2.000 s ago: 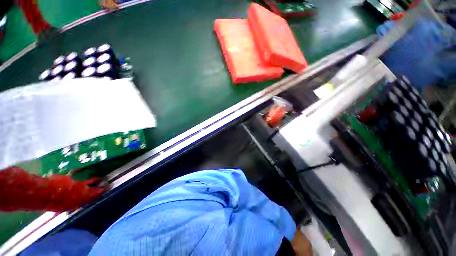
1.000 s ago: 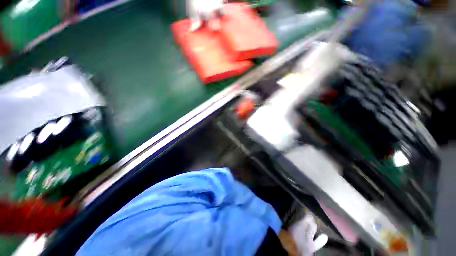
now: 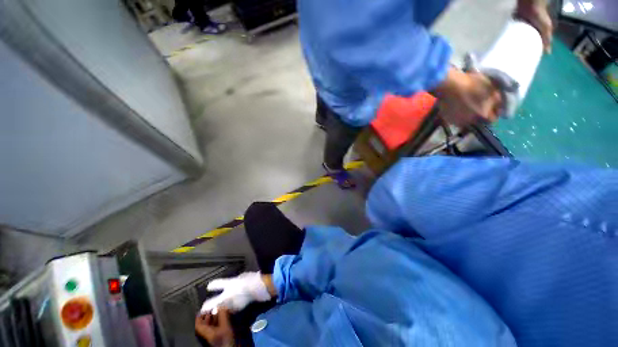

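My right hand, in a white knitted glove and blue sleeve, is low left of centre. Its fingers are spread and I see nothing held in it. My left hand is bare and just below it, partly cut off by the lower edge. Its curled fingertips meet the lower glove fingers; whether they pinch the glove or something small is too blurred to tell.
A control panel with a red button is at lower left. A co-worker in a blue smock holds a white cylinder above a green bench top. Red sheets and striped floor tape also show.
The view has swung right, away from the belt, red foam pads and capacitor boards, to the floor and co-worker. Both my hands now show more fully, close together.
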